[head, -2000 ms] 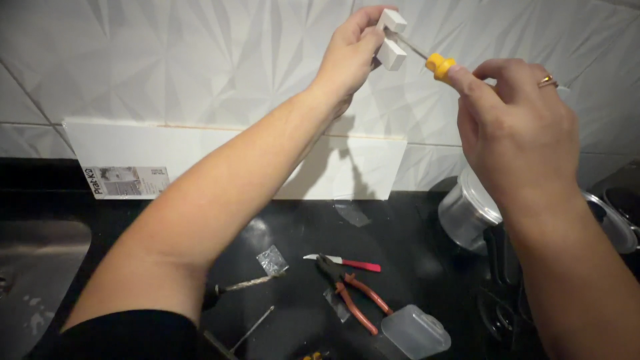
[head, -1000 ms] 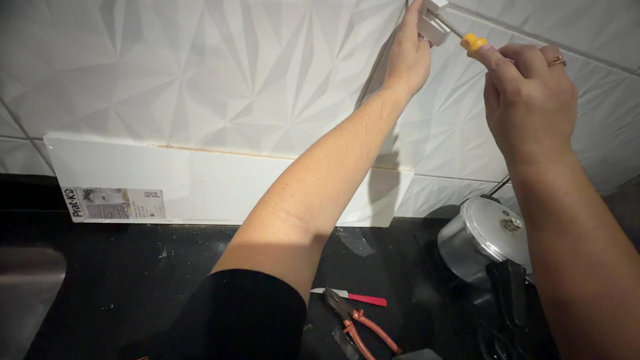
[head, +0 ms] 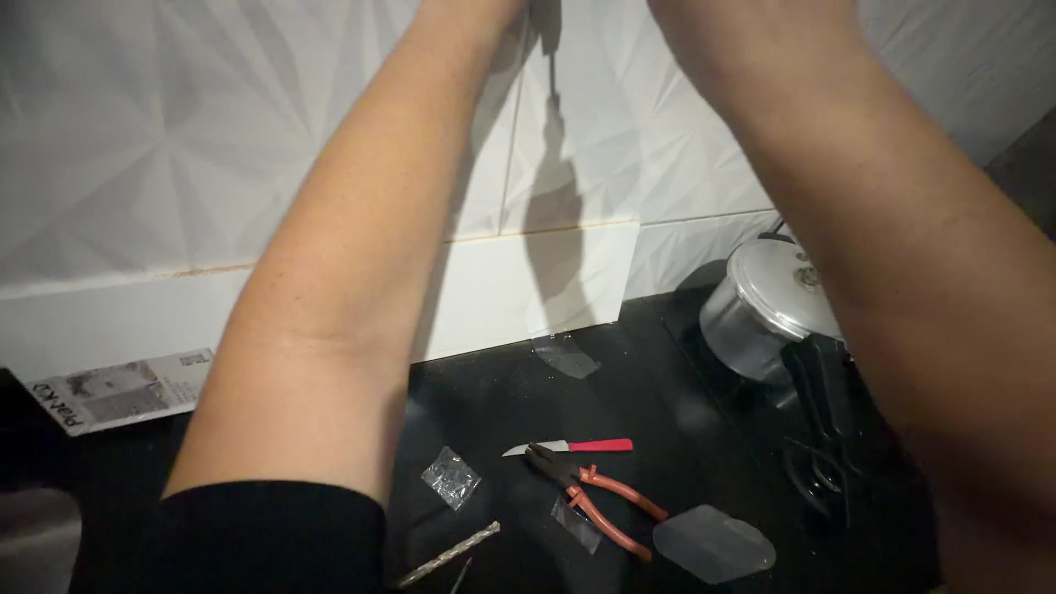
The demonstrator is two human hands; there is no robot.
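Both my forearms, left (head: 330, 289) and right (head: 833, 165), reach up the textured white tiled wall. My hands lie past the top edge, so their fingers and anything they hold are hidden. Between the arms, a dark shadow (head: 554, 198) with a narrow shaft and wider lower part falls on the wall and a white board (head: 487, 289). On the black counter, pliers with orange handles (head: 606, 520) lie touching or close to a knife with a red handle (head: 601, 445). A drill bit (head: 450, 554) and a small clear plastic packet (head: 451, 478) are to their left.
A metal pressure cooker (head: 747, 322) with a black handle stands on the right, by a stove burner (head: 825, 474). A translucent plastic piece (head: 714, 544) lies beside the pliers. The board leans against the wall and bears a printed label (head: 124, 386). A sink edge (head: 74, 528) shows at lower left.
Both hands have gone out past the top edge. Earlier, the left held a small white block and the right held a yellow-handled screwdriver against it. The view has shifted.
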